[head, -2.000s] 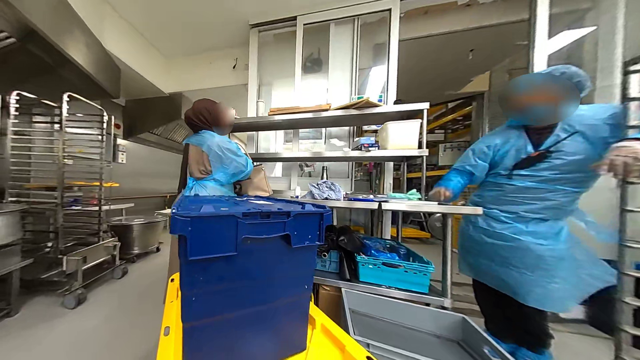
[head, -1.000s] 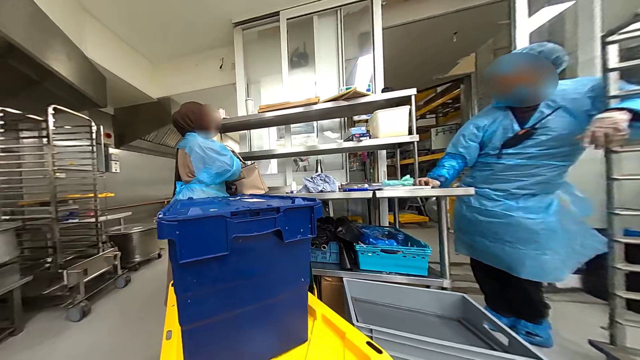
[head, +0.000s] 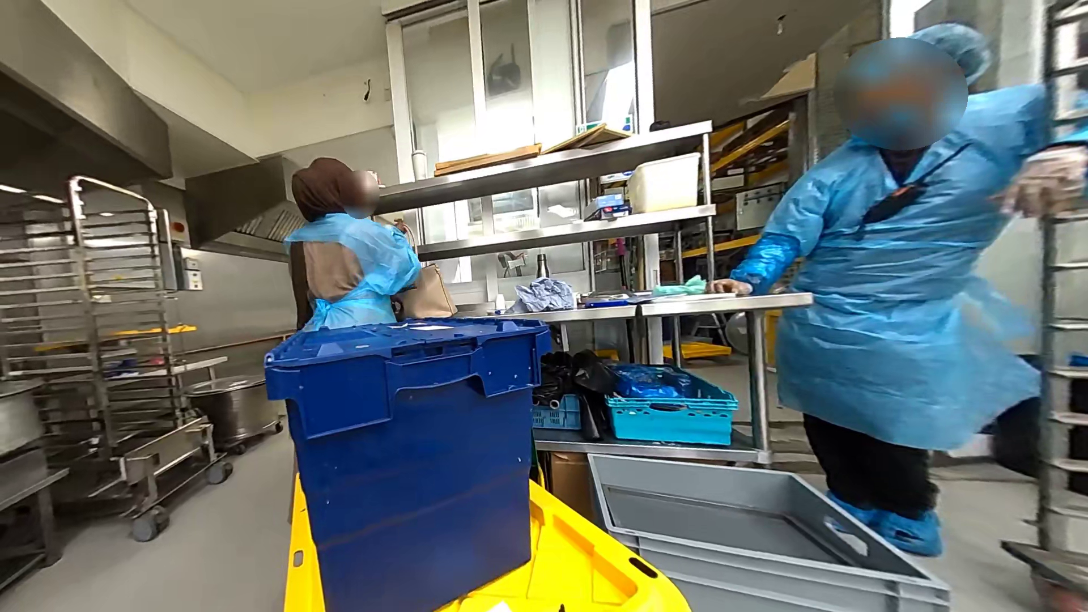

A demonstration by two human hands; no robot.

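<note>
Neither my left hand nor my right hand shows in the head view. Directly in front stands a dark blue lidded plastic tote, upright on a yellow plastic lid or crate top. To its right, a grey plastic crate sits low down. Behind them runs a steel table bearing crumpled blue cloth and a pale green cloth or glove. On its lower shelf is a turquoise crate holding blue plastic.
One person in a blue gown touches the table and a rack at right. Another person stands behind the tote beside a beige handbag. Wheeled racks and a steel pot are at left; steel shelves rise above the table.
The person at right leans more upright and closer to the rack than two seconds ago, one hand remaining on the table. The blue tote stays on the yellow surface.
</note>
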